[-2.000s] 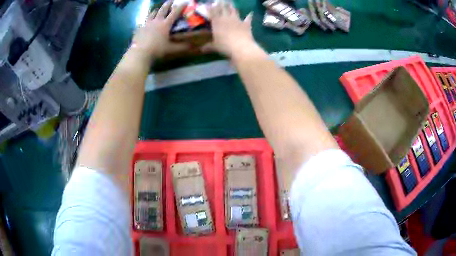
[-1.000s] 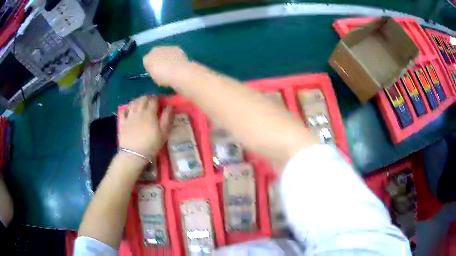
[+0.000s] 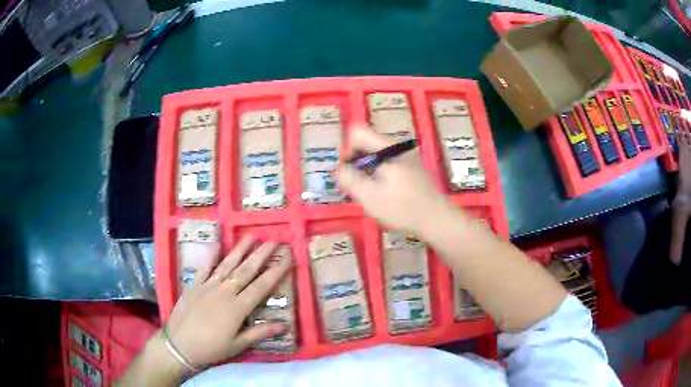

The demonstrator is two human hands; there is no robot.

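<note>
A red tray (image 3: 295,219) lies in front of me with two rows of pockets. The pockets hold handsets face down, such as the beige-gold phone back (image 3: 198,155) at the top left. My right hand (image 3: 394,185) holds a dark marker pen (image 3: 386,153) over the upper row, between the third and fourth pockets; it partly hides the fourth phone. Whether the pen tip touches a phone cannot be told. My left hand (image 3: 220,302) lies with fingers spread over the lower left phones and tray, partly covering the first two phones of the lower row.
A black smartphone (image 3: 132,178) lies left of the tray. An open carton (image 3: 549,72) sits on another red tray (image 3: 583,184) of yellow-and-black phones at right. Dark slim tools (image 3: 155,45) lie at upper left. More trays (image 3: 114,340) are below the bench. Another person's hand (image 3: 682,204) shows at the right edge.
The red tray sits straighter and fully in view. My right hand has moved from the upper left to over the tray, with the pen in it. My left hand has moved down from the tray's top-left corner.
</note>
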